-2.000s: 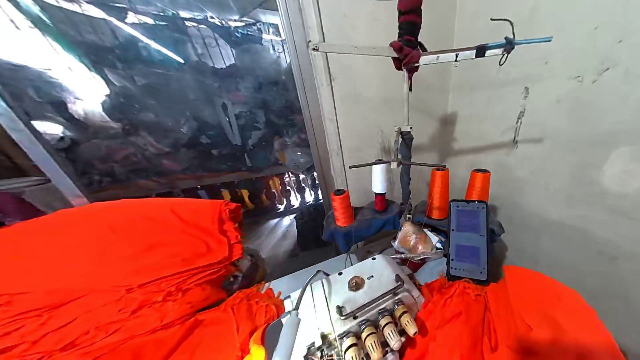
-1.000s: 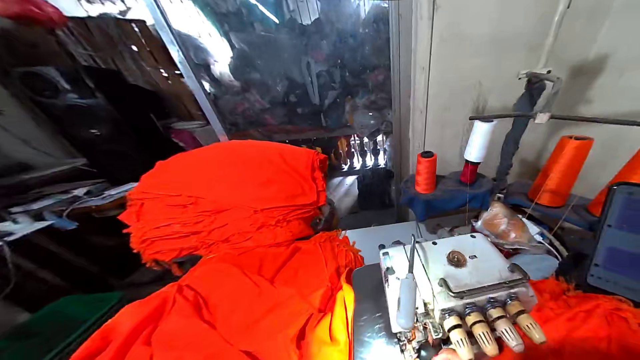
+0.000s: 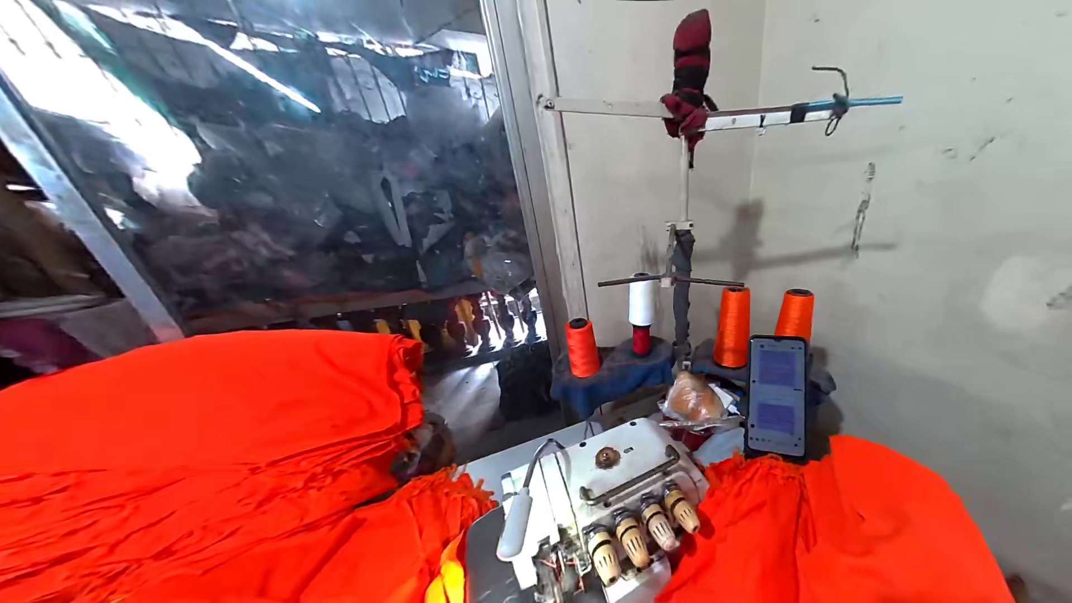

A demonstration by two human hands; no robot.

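Observation:
Neither of my hands shows in the view. At the bottom centre is an overlock sewing machine (image 3: 624, 469) with several tension knobs (image 3: 643, 529) along its front and a small white lamp (image 3: 515, 523) on a bent neck. A large pile of orange-red fabric (image 3: 209, 402) lies left of the machine, its edges loose and frayed. More orange-red fabric (image 3: 888, 519) lies at the right, against the machine's side. A yellow piece (image 3: 452, 574) shows at the machine's left edge. The needle area is partly cut off by the lower frame edge.
Behind the machine stand orange thread cones (image 3: 733, 328) and a white one (image 3: 641, 301) around a thread stand (image 3: 684, 193). A smartphone (image 3: 776, 394) is propped upright at the right, near a plastic-wrapped item (image 3: 693, 398). A glass pane (image 3: 335, 167) in a metal frame is at the left, beside a pale wall (image 3: 938, 251).
The view has swung left and down, then back right and up. No plain change shows in the fabric piles or the machine.

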